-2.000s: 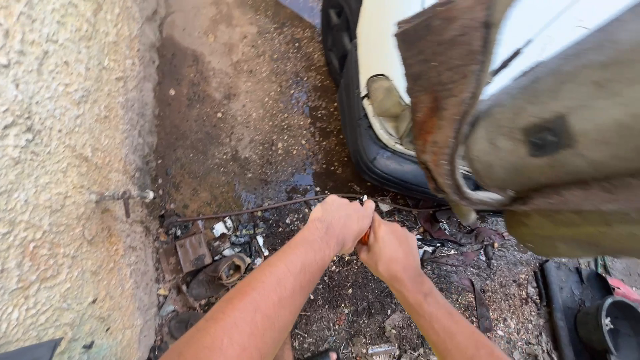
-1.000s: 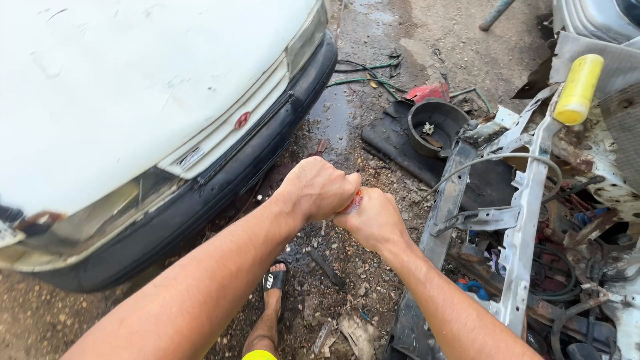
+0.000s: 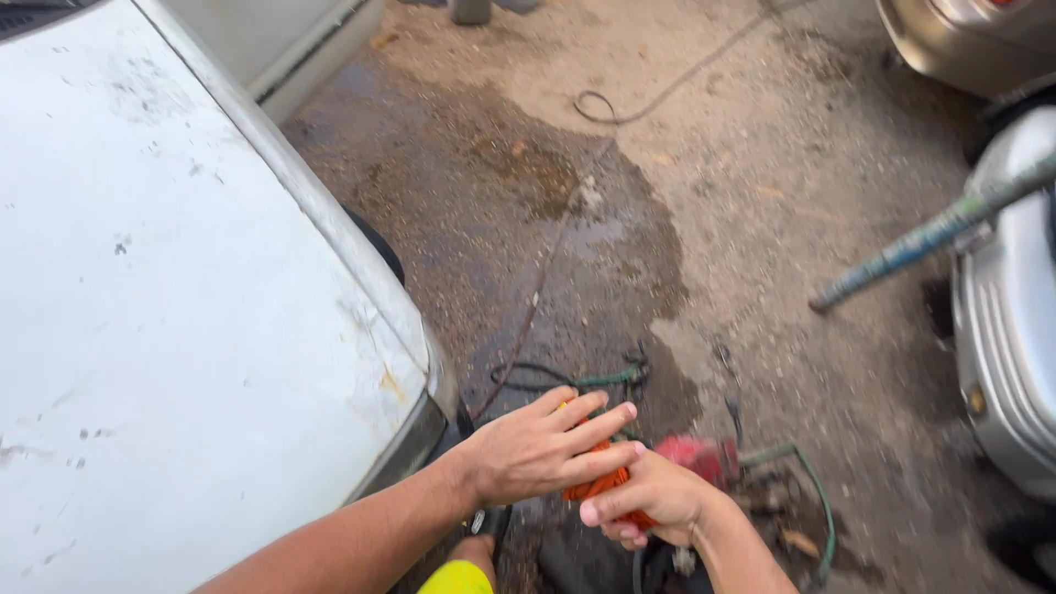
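Note:
An orange bundle (image 3: 601, 478), perhaps cord or cloth, lies between my two hands at the lower middle of the head view. My right hand (image 3: 660, 499) is curled around its lower end, thumb across the front. My left hand (image 3: 549, 450) rests over its upper end with the fingers spread apart and lightly bent. Part of the bundle is hidden by the fingers, so its full shape does not show.
A white car's hood (image 3: 198, 272) fills the left side. A dark hose (image 3: 549, 272) crosses wet ground (image 3: 610, 239). Green hose (image 3: 610, 379) and a red object (image 3: 697, 458) lie near my hands. At right are a blue-green pole (image 3: 924, 239) and a silver bumper (image 3: 1006, 355).
The view has swung widely past the white car. My left hand, closed against my right one second ago, now has its fingers spread, and more of the orange bundle shows.

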